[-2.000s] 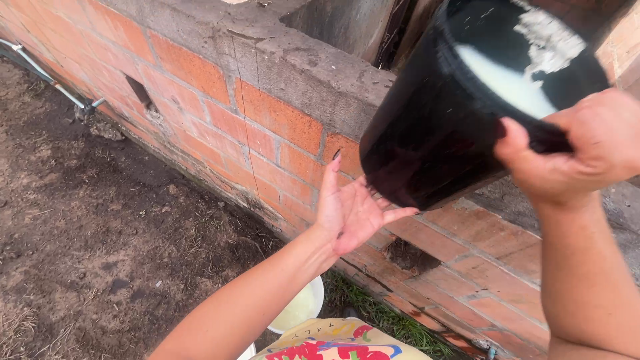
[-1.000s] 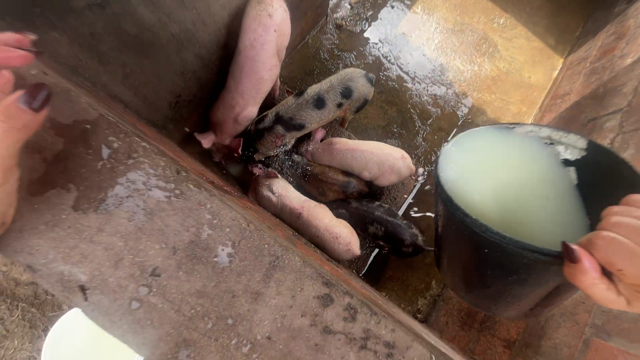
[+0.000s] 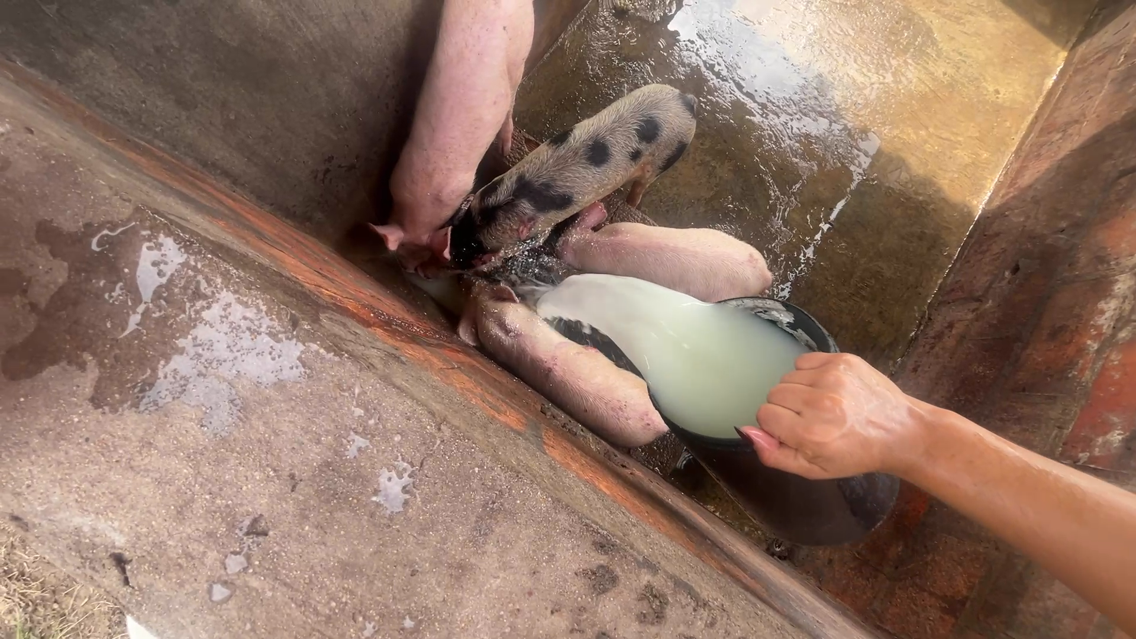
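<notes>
My right hand (image 3: 830,417) grips the rim of a black plastic bucket (image 3: 799,497), which is tilted to the left. Pale whitish-green liquid (image 3: 710,355) pours over its lip toward the pigs. A large pink pig (image 3: 461,115), a black-spotted pig (image 3: 595,164) and smaller pink pigs (image 3: 674,257), (image 3: 568,377) crowd with their heads together against the wall's foot. The stream falls among their heads; where it lands is partly hidden. My left hand is out of view.
A broad concrete wall top (image 3: 266,461), splashed with whitish liquid, runs diagonally along the left and bottom. The pen floor (image 3: 781,160) is wet. A reddish brick wall (image 3: 1021,355) bounds the right side. Dry grass (image 3: 53,595) shows at the bottom left.
The bucket has gone from nearly upright to tilted over the pigs, and its liquid now pours out. My left hand has left the view.
</notes>
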